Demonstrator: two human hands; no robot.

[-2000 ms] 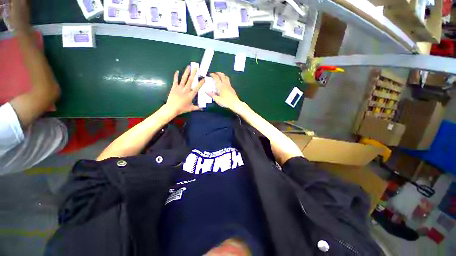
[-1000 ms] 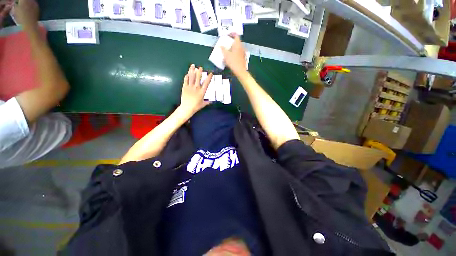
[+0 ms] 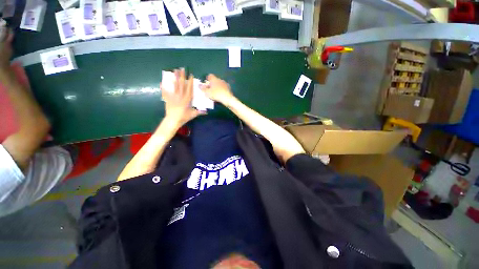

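Several white boxes [image 3: 201, 99] stand pressed together on the green bench near its front edge. My left hand [image 3: 179, 94] lies over their left side with fingers spread, and another white piece [image 3: 168, 82] shows beside and under its fingers. My right hand [image 3: 216, 89] grips the upper right side of the boxes. The fingers partly hide the boxes, so I cannot tell how many there are.
White boxes with purple pictures [image 3: 132, 22] lie behind the pale rail [image 3: 184, 44]. One box [image 3: 58, 61] lies at left, a white slip [image 3: 234, 57] by the rail, a white-framed card [image 3: 302, 86] at right. A person's arm [image 3: 23, 105] is left; an open carton [image 3: 362, 152] stands right.
My right hand has come back from the rail to the boxes in front of me. Both hands and the boxes now sit further left in the picture. The view has shifted.
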